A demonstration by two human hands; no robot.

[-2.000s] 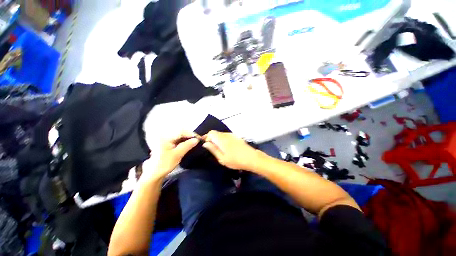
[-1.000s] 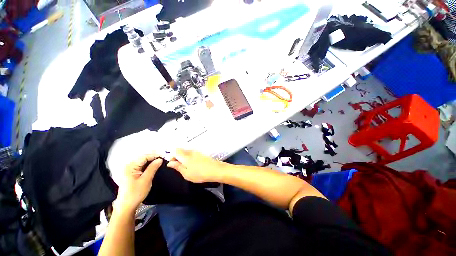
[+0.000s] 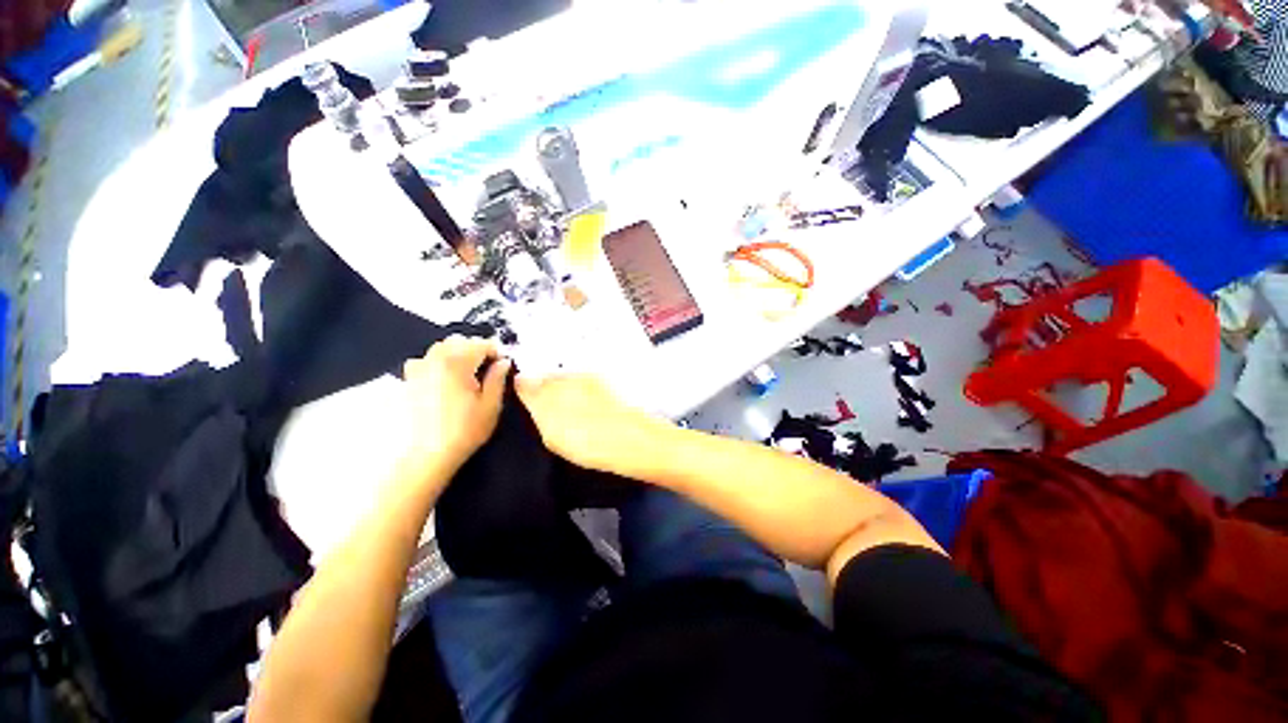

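A black garment piece hangs from both hands over the table's front edge and onto the lap. My left hand pinches its upper edge between thumb and fingers. My right hand is close beside it and holds the same edge; its fingertips are partly hidden. Both hands are just in front of the presser foot and needle area of the white sewing machine. Whether the cloth's edge reaches under the foot cannot be told.
A smartphone and orange-yellow scissors lie right of the needle. A stack of black panels is at the left, with black cut pieces beyond. A black bundle lies at the machine's right. A red stool and dark red cloth are at right.
Both hands have moved forward with the black piece, from the table's front edge towards the needle area. More of the cloth now hangs below them. The view has also shifted.
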